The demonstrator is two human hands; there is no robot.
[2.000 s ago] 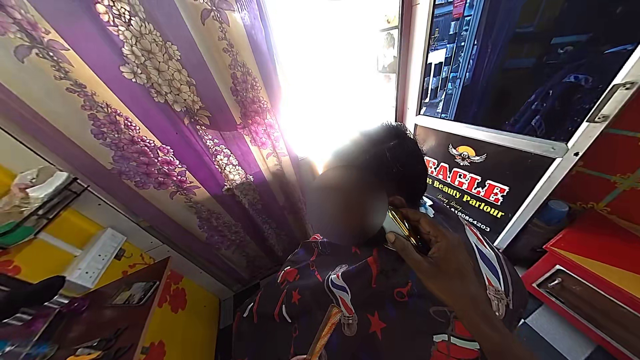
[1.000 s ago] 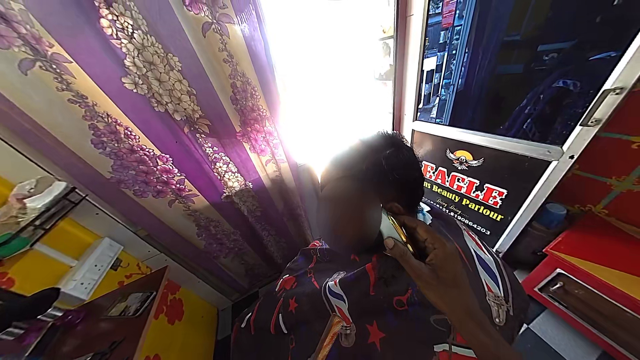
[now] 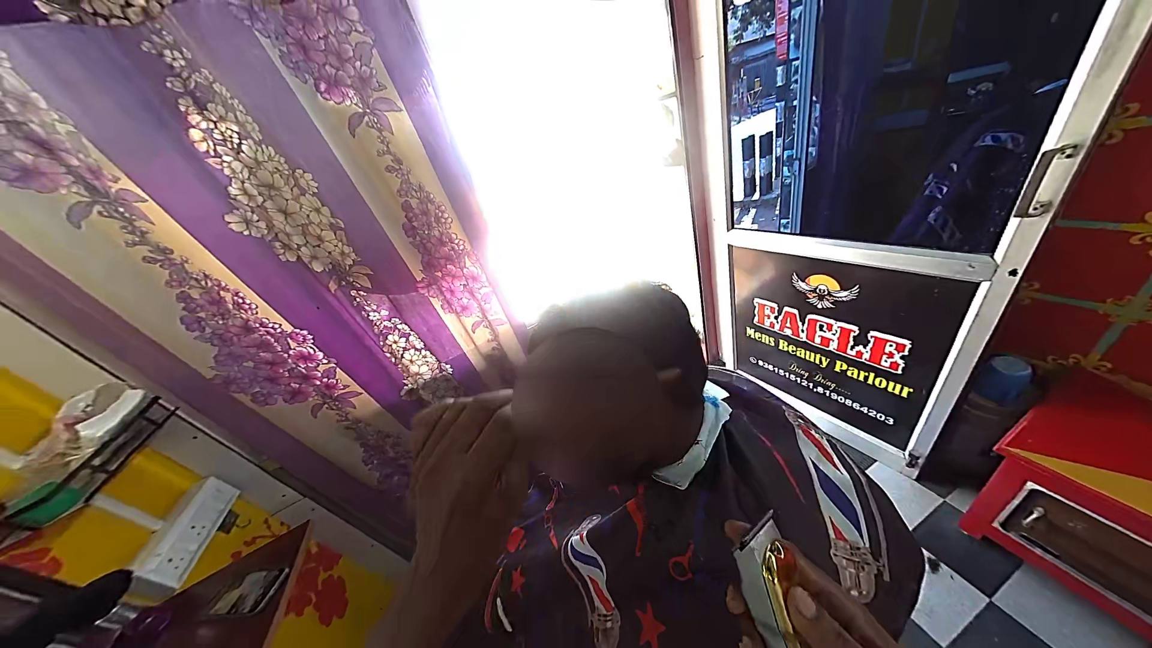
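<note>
A seated person (image 3: 679, 360) wears a dark barber's cape (image 3: 720, 549) printed with barber poles and stars, with a pale neck strip (image 3: 697, 441) at the collar. My left hand (image 3: 463, 477) is raised against the left side of the person's head, its fingers together; whether something is between them cannot be told. At the lower right, my right hand (image 3: 810, 594) grips a gold and silver hair clipper (image 3: 774, 585) in front of the cape, apart from the head, blade end up.
A purple floral curtain (image 3: 297, 198) hangs at left beside a bright opening. Behind the person stands a framed door (image 3: 945, 265) bearing writing. A red cabinet (image 3: 1080, 468) is at right, a wooden counter (image 3: 243, 585) and a white socket box (image 3: 184, 535) at lower left.
My right hand has moved the clipper from the side of the person's head down in front of the cape. My left hand has come into view at the head, which has turned.
</note>
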